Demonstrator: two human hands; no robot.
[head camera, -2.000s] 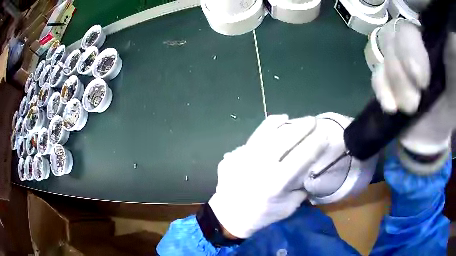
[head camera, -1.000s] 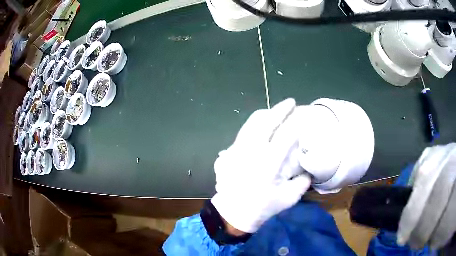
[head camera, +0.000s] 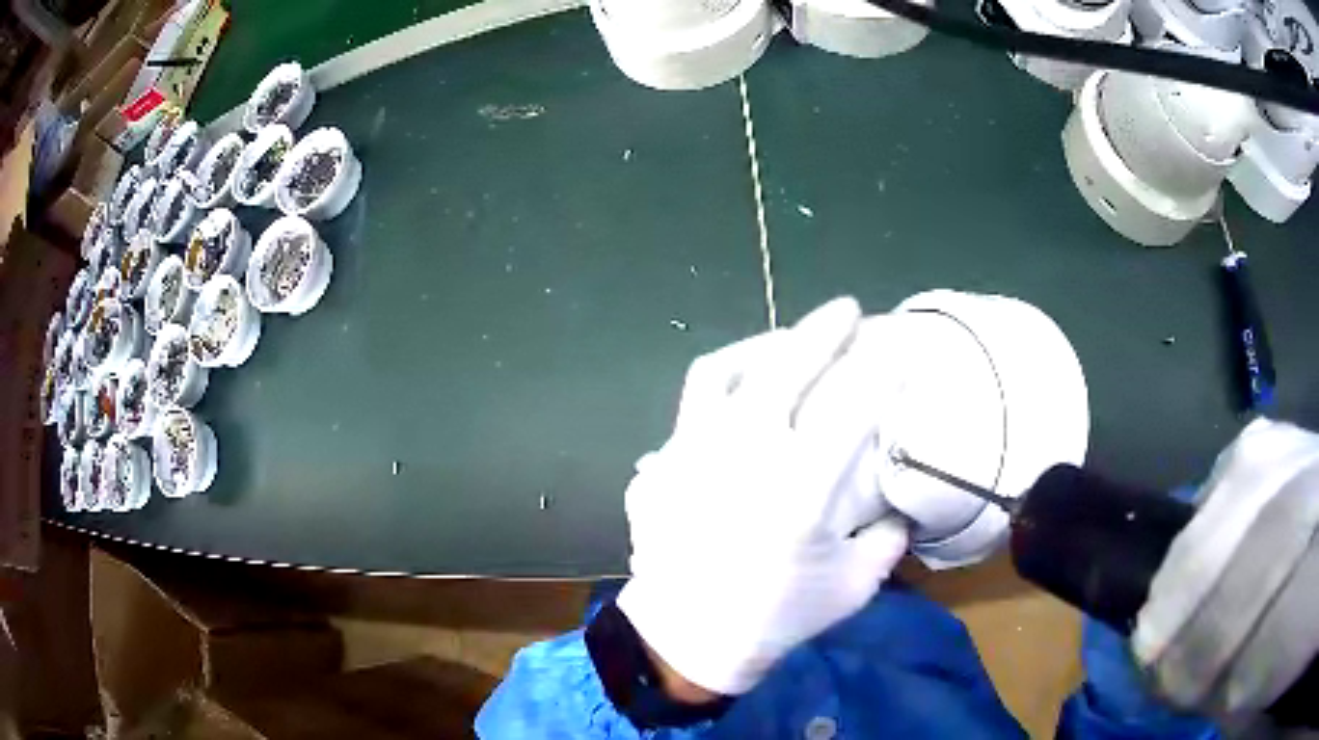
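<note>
A white dome camera (head camera: 1030, 383) is held at the bench's front edge, with a thin dark seam line around it. My left hand (head camera: 760, 499), in a white glove, grips its left side; part of the camera is hidden under the fingers. My right hand (head camera: 1244, 571), gloved and near the right edge of the view, is shut on the black electric screwdriver (head camera: 1095, 544). The thin steel bit points left and its tip meets the camera's surface beside my left fingers. A screw at the tip cannot be made out.
Several round parts cups (head camera: 289, 265) are grouped at the left of the green mat (head camera: 506, 318). White cameras (head camera: 1157, 138) stand at the back and right. A blue and black hand screwdriver (head camera: 1245, 333) lies at right. A black cord (head camera: 1099, 54) crosses the upper right. Brown boxes (head camera: 268, 658) are below.
The bit has come back onto the camera after being away from it one second ago. My left hand still holds the camera. The cord has shifted at the upper right.
</note>
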